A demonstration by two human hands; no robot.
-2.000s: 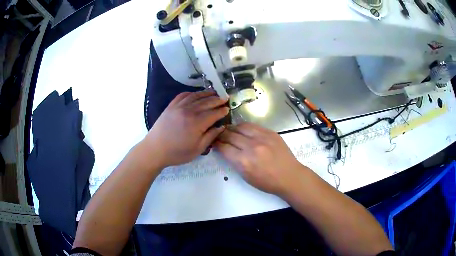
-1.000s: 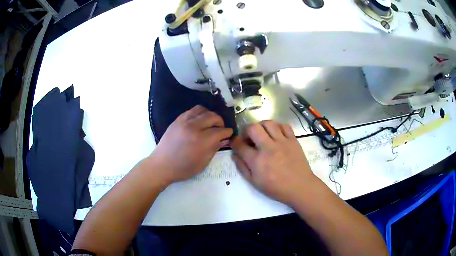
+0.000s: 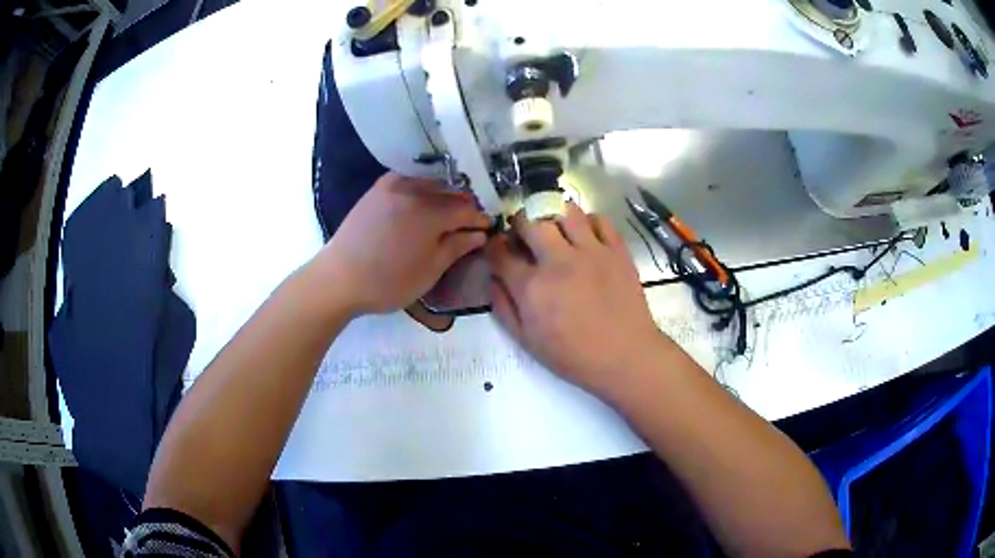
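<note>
A black fabric bag piece [image 3: 340, 164] lies under the white sewing machine head [image 3: 376, 104], its curved edge with light stitching showing on the left. My left hand [image 3: 398, 245] holds the piece's near edge with bent fingers just in front of the needle area. My right hand [image 3: 567, 289] pinches the same edge close beside it, its fingertips by the presser foot area. A greyish part of the piece [image 3: 464, 286] with a dark rim shows between and below my hands. The needle and presser foot are hidden by my fingers and the head.
Dark cut panels [image 3: 115, 327] are stacked at the left of the white table [image 3: 382, 436]. Thread snips with orange [image 3: 685, 242] and tangled black cord [image 3: 802, 289] lie right of my hands. A yellow strip [image 3: 916, 279] lies at the right. A blue crate [image 3: 916, 431] stands at lower right.
Both hands have moved up towards the needle compared with one second ago. The near part of the fabric now shows a greyish face and a brownish edge below my left hand. The camera view has shifted slightly.
</note>
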